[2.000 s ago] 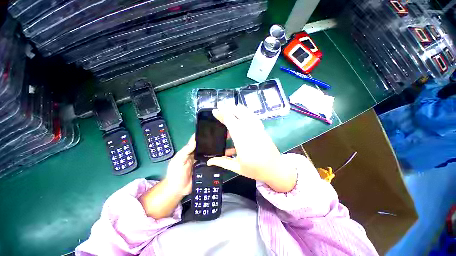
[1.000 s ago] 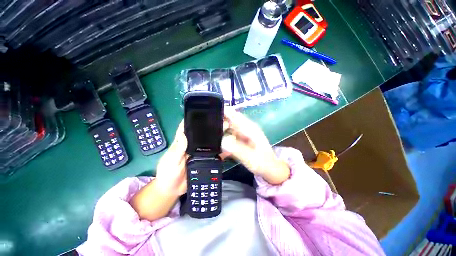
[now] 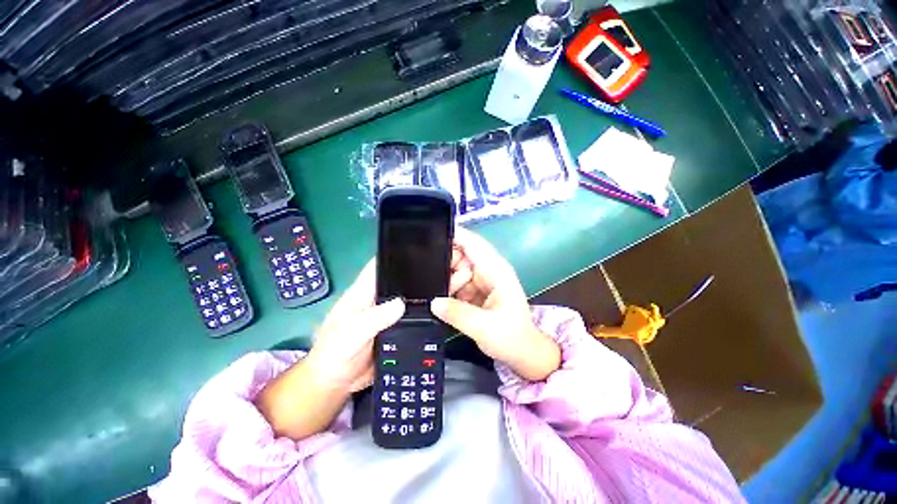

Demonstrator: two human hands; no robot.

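Observation:
A black flip phone [image 3: 407, 394] is held open and upright in front of the wearer, its dark screen half above and its keypad half below. My left hand [image 3: 352, 330] grips its left side, with the thumb at the lower edge of the screen. My right hand [image 3: 495, 313] holds its right side, with the thumb at the same edge and the fingers curled beside the screen. A clear lens tray [image 3: 504, 209] with several black-framed lenses lies behind the phone.
Two more open flip phones lie at left, one [image 3: 292, 258] nearer. A white bottle [image 3: 523, 74], orange-red device [image 3: 608, 61], blue pen [image 3: 612, 111], white cloth [image 3: 629, 162] and pink tweezers [image 3: 625, 198] lie beyond. A carton [image 3: 728, 335] with an orange-yellow tool [image 3: 634, 325] is at right.
The right hand has moved down from the screen's top to the phone's right side near the hinge. Both thumbs now press near the screen's lower edge. The view has shifted.

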